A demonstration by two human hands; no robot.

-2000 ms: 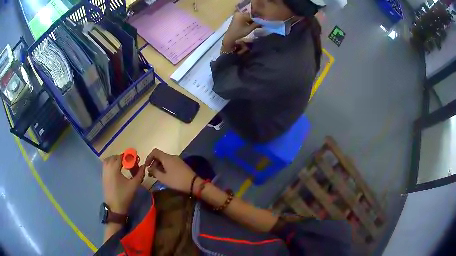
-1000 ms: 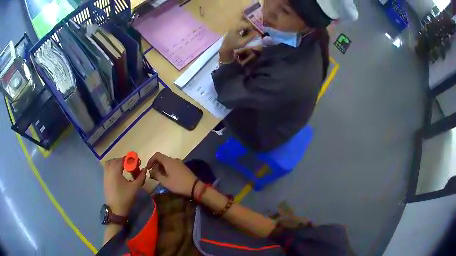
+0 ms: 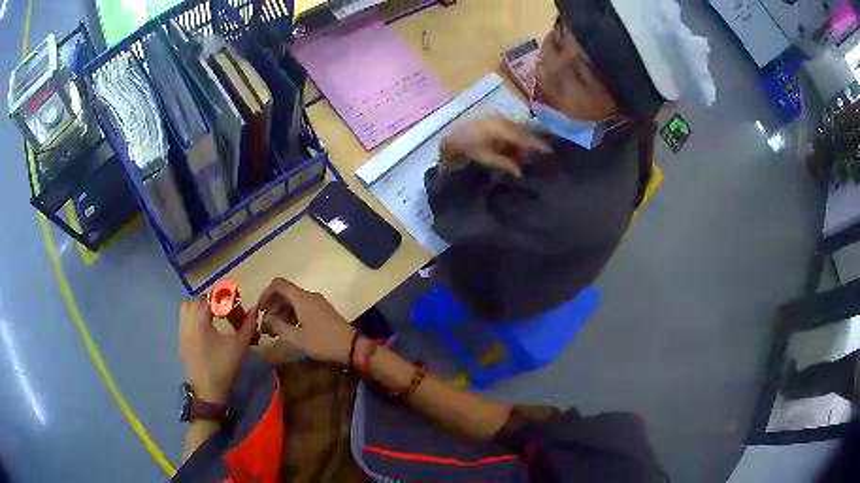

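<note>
A small orange flanged part (image 3: 225, 299), a short hollow cylinder with a wider rim, points its open end up at the near edge of the light wood desk. My left hand (image 3: 213, 344), with a watch on the wrist, holds it between thumb and fingers. My right hand (image 3: 300, 319), with bracelets on the wrist, is just right of the part. Its fingertips are pinched close to my left thumb. Whether they hold something small is too blurred to tell.
A black phone (image 3: 355, 224) lies on the desk (image 3: 273, 271) beside a blue file basket (image 3: 250, 203). Pink form (image 3: 372, 80) and white sheets (image 3: 404, 193) lie beyond. A person (image 3: 547, 217) sits at right on a blue stool (image 3: 509, 335). A black cart (image 3: 90, 193) stands at left.
The view has shifted, so desk items sit further right and the pallet has left view. The person's head has turned and their hand has moved from the face. My hands keep their pose around the orange part.
</note>
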